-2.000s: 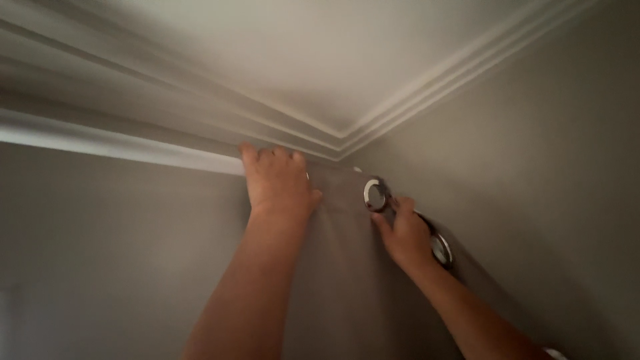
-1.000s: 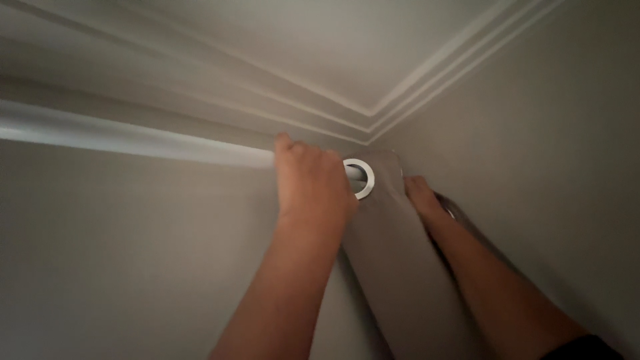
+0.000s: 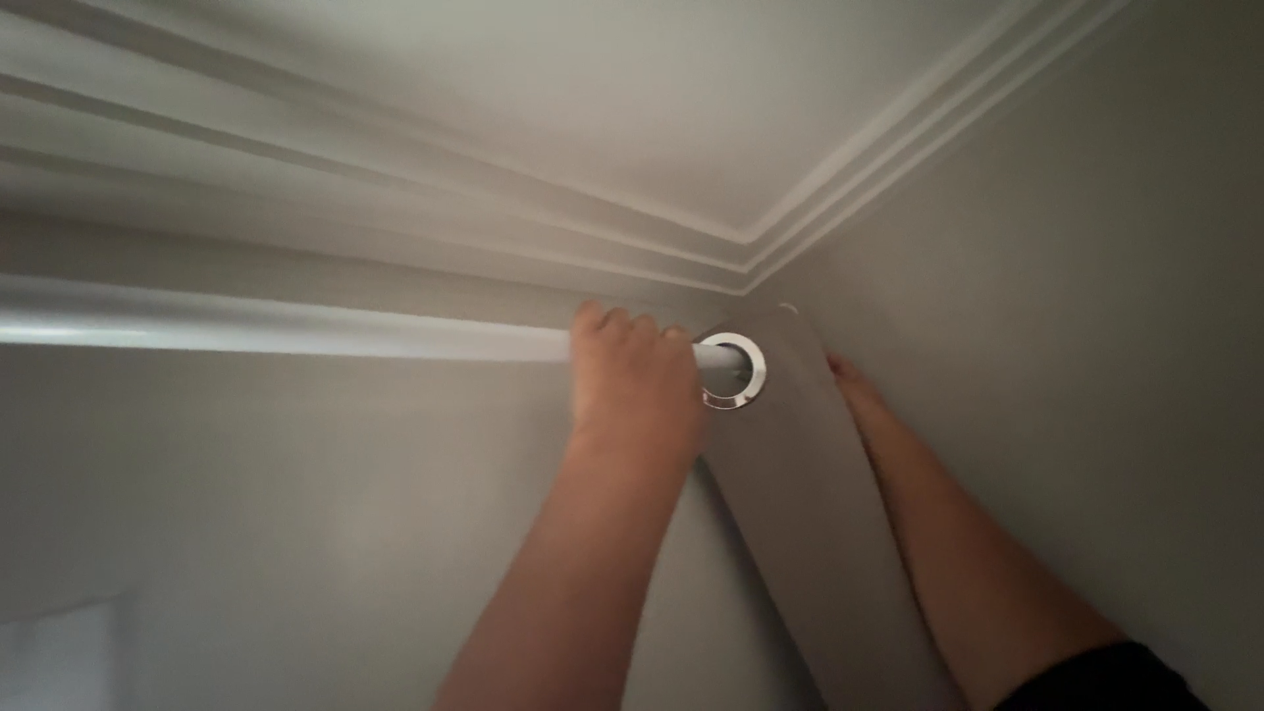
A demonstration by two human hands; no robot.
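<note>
A white curtain rod (image 3: 296,321) runs from the left edge toward the corner. My left hand (image 3: 637,380) is closed around it close to its right end. Just right of that hand, the rod's end passes into a shiny metal grommet (image 3: 758,370) at the top of a grey-brown curtain panel (image 3: 820,494), which hangs downward. My right hand (image 3: 851,377) is at the panel's right edge, mostly hidden behind the fabric, so its grip cannot be made out.
Stepped crown moulding (image 3: 746,267) meets in the corner above the rod. The right wall (image 3: 1106,326) stands close beside my right forearm. A pale rectangular shape (image 3: 59,657) shows on the wall at lower left.
Two seconds ago my right hand held a grommet apart from the rod; now a grommet is around the rod's end. The right hand has gone behind the curtain fabric.
</note>
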